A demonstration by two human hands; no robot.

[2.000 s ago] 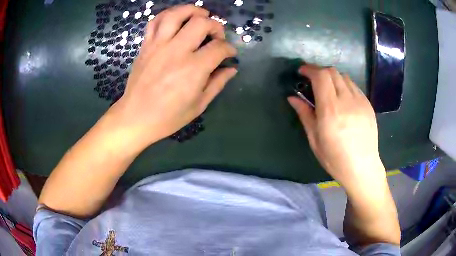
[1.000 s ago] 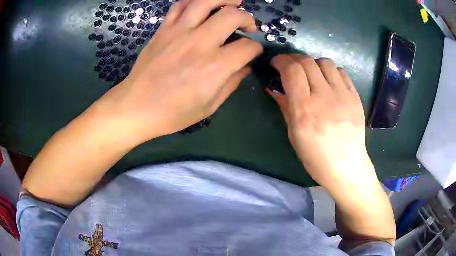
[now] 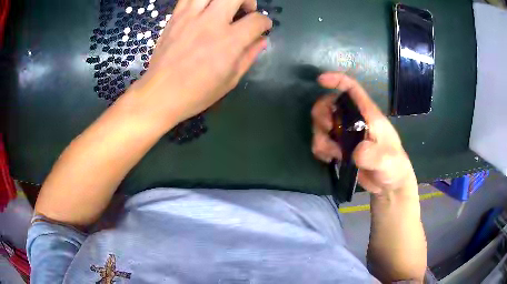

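Observation:
My right hand [image 3: 378, 144] grips a dark phone body [image 3: 346, 144], tilted, with its lower end hanging over the table's front edge; a copper-brown tint shows near my fingers. My left hand [image 3: 205, 50] is over the right part of a loose pile of small round pieces [image 3: 119, 55], mostly black, some white. Its fingers are bent and the fingertips partly hidden, so whether it holds a piece cannot be told. A smaller patch of black round pieces [image 3: 189, 128] lies below my left wrist.
A larger black smartphone [image 3: 414, 61] lies at the right on the dark green mat [image 3: 256, 150]. A white surface [image 3: 492, 83] is at the far right. Red edges [image 3: 5, 166] show at the far left. A blue object [image 3: 464, 186] is below the table at the right.
The phone body in my right hand has turned and now shows more of its length, pointing towards me. My left hand has moved away from it, back over the pile. The view has shifted.

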